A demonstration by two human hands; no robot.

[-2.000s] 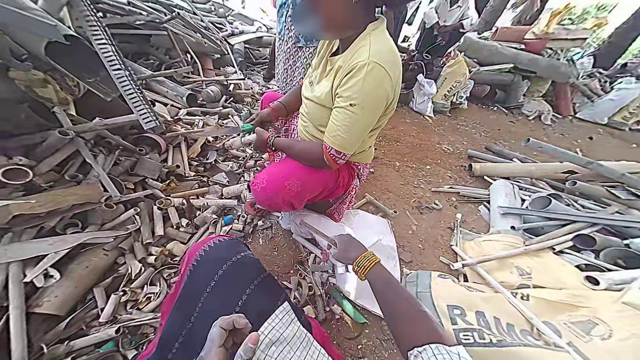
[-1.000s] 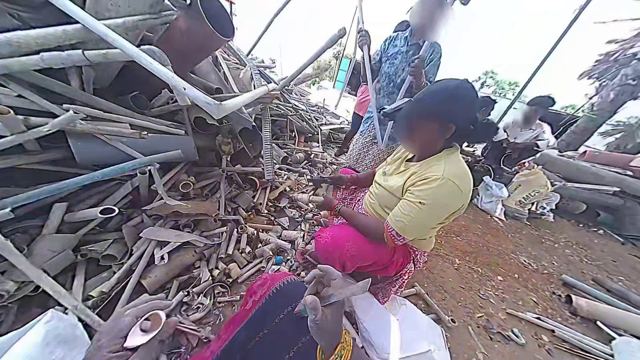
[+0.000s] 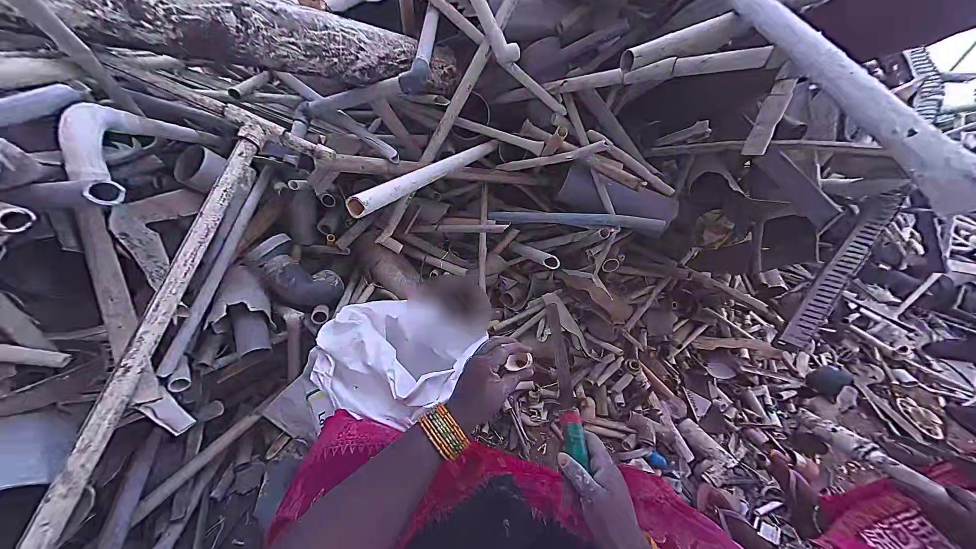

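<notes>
My left hand (image 3: 492, 381), with several bangles at its wrist, grips a short piece of plastic pipe (image 3: 518, 363), its open end facing up. My right hand (image 3: 602, 484) is closed around the red and green handle of a knife (image 3: 573, 438). The long, dull blade (image 3: 559, 351) points away from me, just right of the pipe piece, and the two look apart. Behind my left hand lies a white sack (image 3: 366, 358), partly blurred, next to the pink cloth (image 3: 343, 446) over my lap.
A heap of scrap plastic pipes (image 3: 427, 179) rises ahead and to the left. One long pipe (image 3: 145, 335) slants down on the left, and a thick one (image 3: 862, 99) crosses the upper right. A slotted strip (image 3: 846, 267) leans in the scrap. Another person's pink clothing (image 3: 884, 511) shows at lower right.
The view has swung left and down onto the heap. My hands, wide apart one second ago, are now close together over my lap, with the pipe piece still in my left hand.
</notes>
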